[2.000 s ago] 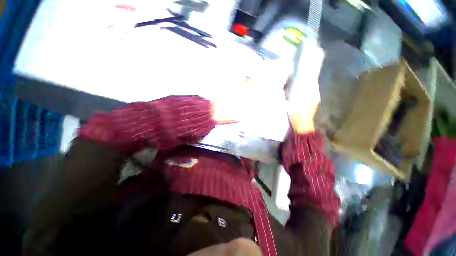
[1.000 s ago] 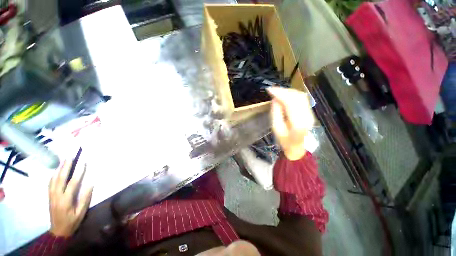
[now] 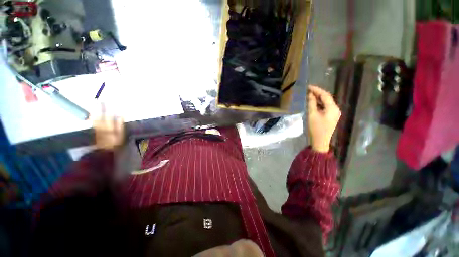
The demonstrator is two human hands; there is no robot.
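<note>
A cardboard box (image 3: 225,55) filled with tangled black strips (image 3: 254,65) stands on the right end of the table. My right hand (image 3: 323,118) is just right of the box, outside it, with fingers curled and thumb and index close together. No strip shows clearly in it. My left hand (image 3: 108,131) is blurred at the table's front edge, fingers apart and seemingly empty. One short dark strip (image 3: 100,90) lies on the white tabletop (image 3: 151,95) just beyond its fingertips, apart from them.
Sewing machine parts (image 3: 55,42) stand at the far left. A pale lamp tube (image 3: 68,104) slants above the table's left side. A red bag (image 3: 428,95) hangs at the right, beside a grey cabinet-like surface (image 3: 370,135). Blue crates (image 3: 37,173) are low at the left.
The view has turned and shifted. My right hand has gone from the box's front right corner to beside its right wall. My left hand has drawn back from the dark strip towards the table edge.
</note>
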